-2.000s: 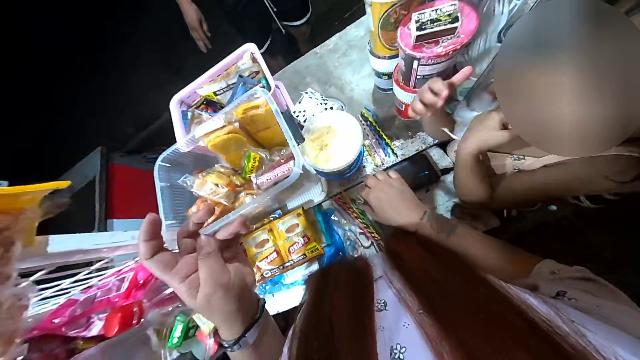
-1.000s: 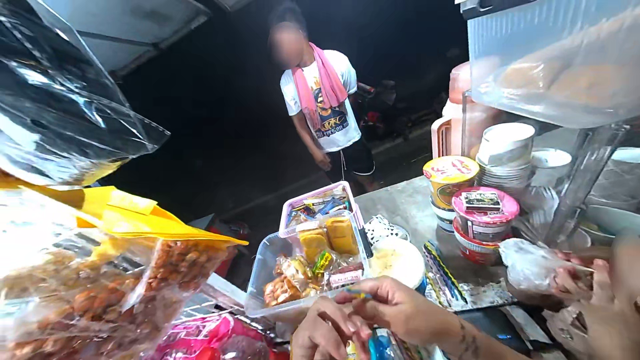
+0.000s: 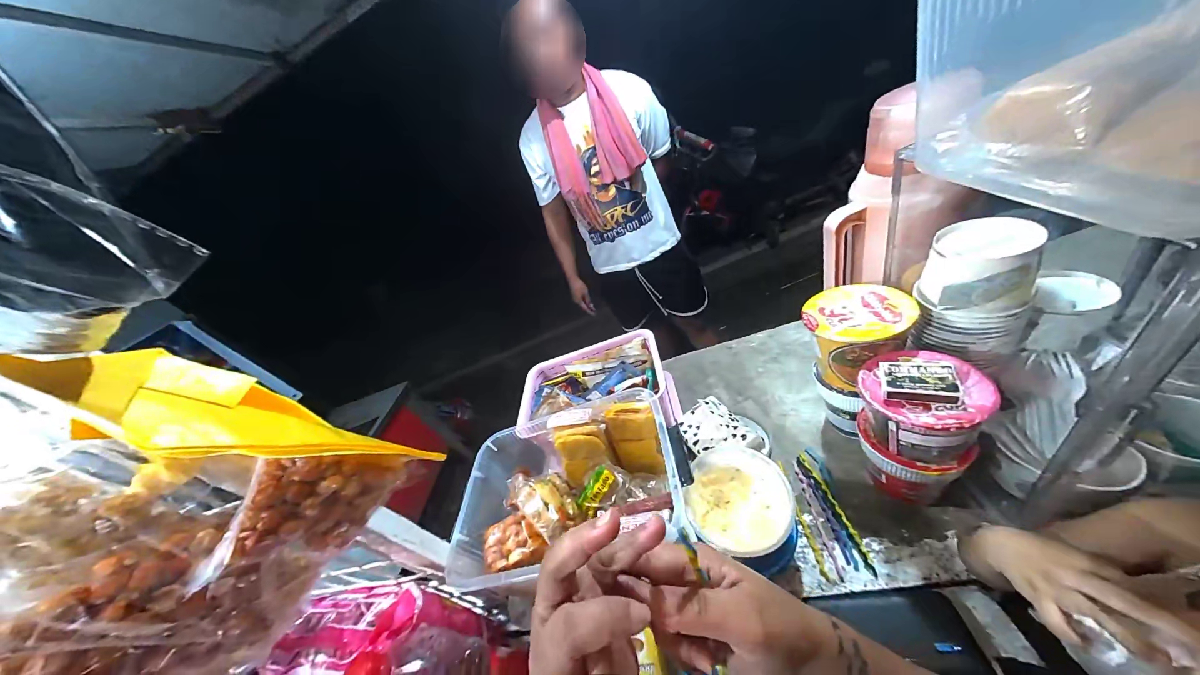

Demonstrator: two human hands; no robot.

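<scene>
At the bottom centre, my left hand has its fingers bent and touches the fingers of my right hand. A thin yellow-and-dark patterned strand shows between the fingers of my right hand. Whether my left hand grips part of it is hidden. Similar colourful strands lie on the counter to the right. Just beyond my hands are a clear plastic bin of packaged snacks and a round tub with pale contents. A pink basket of small packets stands behind the bin.
Bags of nuts hang at the left. Instant noodle cups, stacked bowls and a pink jug stand at the right. Another person's hands hold crumpled clear plastic. A person in a white shirt stands beyond the counter.
The view has tilted up since the earliest frame. My hands, apart then, now meet. The other person's hands at the right are lower than one second ago.
</scene>
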